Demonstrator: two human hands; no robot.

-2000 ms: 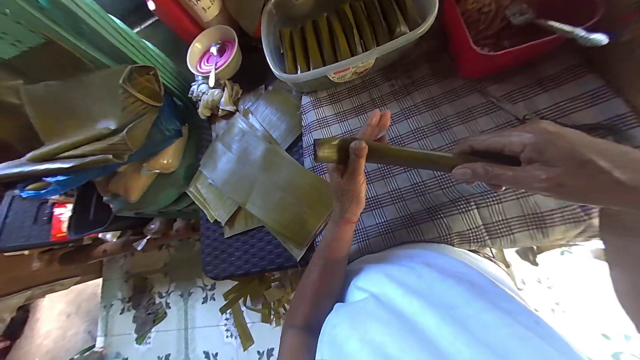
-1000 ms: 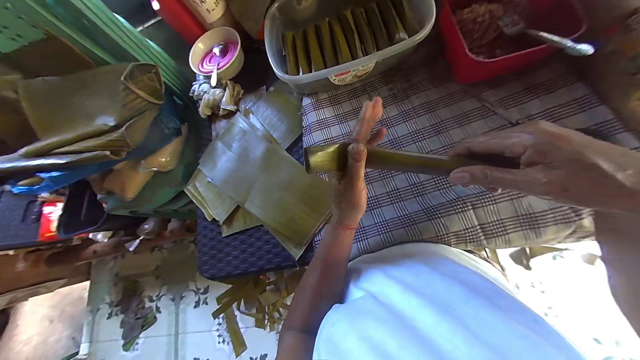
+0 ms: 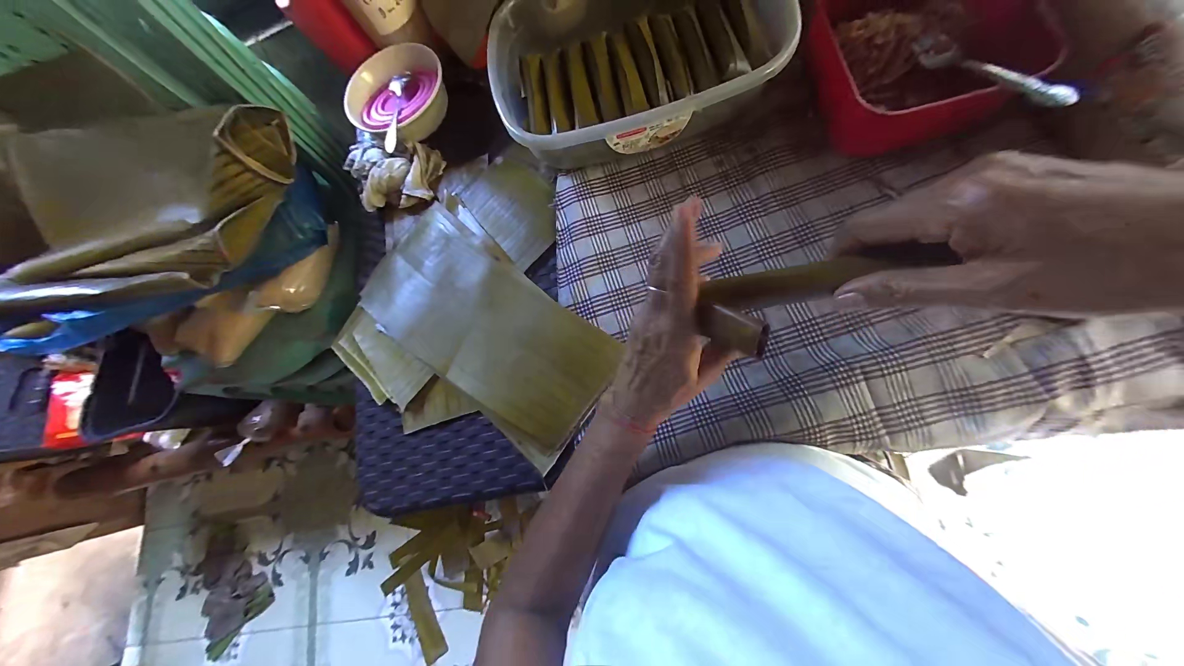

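Observation:
A long, narrow banana-leaf wrap (image 3: 786,283) lies across my two hands above the checked cloth. Its near-left end is folded back against the palm and thumb of my left hand (image 3: 659,319), whose fingers point upward. My right hand (image 3: 1008,236) pinches the other end between thumb and fingers. Just left of my left hand lies a stack of cut banana-leaf pieces (image 3: 499,333). Beyond my hands, a clear plastic container (image 3: 573,148) holds several finished leaf wraps (image 3: 629,74) standing in a row.
A red plastic tub (image 3: 860,134) with shredded filling and a spoon (image 3: 1017,83) is at the back right. A bowl of purple stuff (image 3: 402,97) stands beside a crumpled cloth (image 3: 398,176). Large folded leaves (image 3: 111,185) lie at the left. Leaf strips (image 3: 425,610) litter the tiled floor.
The wrap's left end, which stuck out straight past my left thumb, is now folded back toward the right. My left hand has turned. My right hand still grips the other end.

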